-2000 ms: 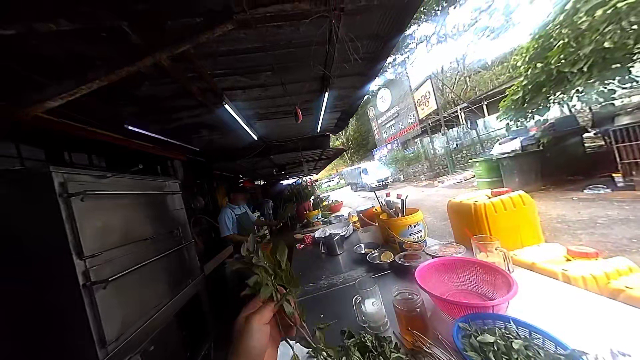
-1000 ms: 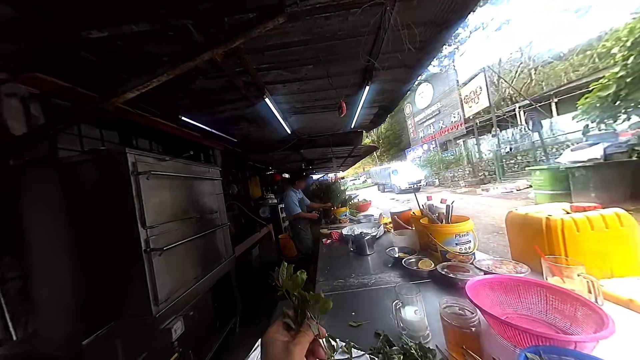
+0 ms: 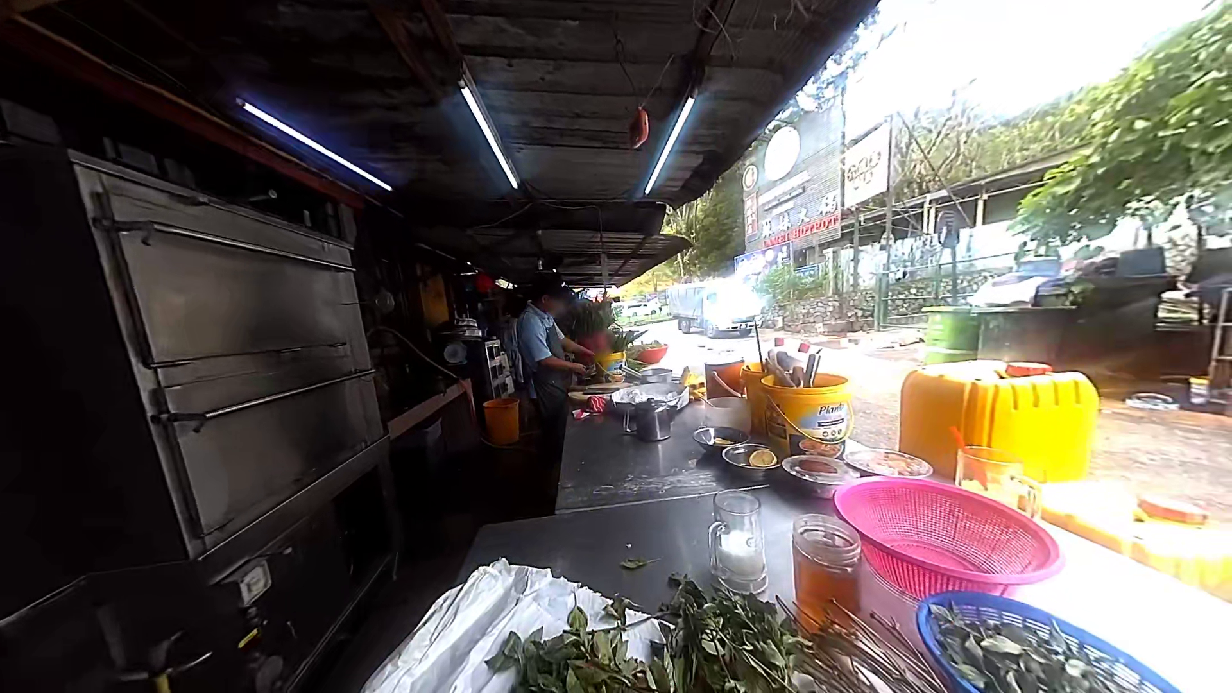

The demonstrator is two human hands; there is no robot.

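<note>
Neither of my hands shows in the head view now. Leafy green herb stems (image 3: 722, 635) lie at the bottom of the metal table, partly on crumpled white paper or plastic (image 3: 481, 626). Bare stems (image 3: 866, 654) spread to their right. A blue basket (image 3: 929, 626) holds picked leaves (image 3: 1011, 654) at the lower right. Behind it stands a pink plastic basket (image 3: 948, 534) with nothing seen in it. A glass mug (image 3: 739, 544) with white contents and a glass jar of amber liquid (image 3: 826, 573) stand beyond the herbs.
Small metal bowls (image 3: 720, 439), a metal pitcher (image 3: 651, 421) and a yellow bucket of utensils (image 3: 808, 409) stand farther along the metal table (image 3: 616, 481). A yellow jerrycan (image 3: 996, 419) is at the right. A steel oven (image 3: 241, 327) stands left. A person (image 3: 544, 351) works at the far end.
The hand that held a leafy sprig at the bottom of both earlier frames is out of view. The view has turned left since the first frame. The white sheet shows more fully now.
</note>
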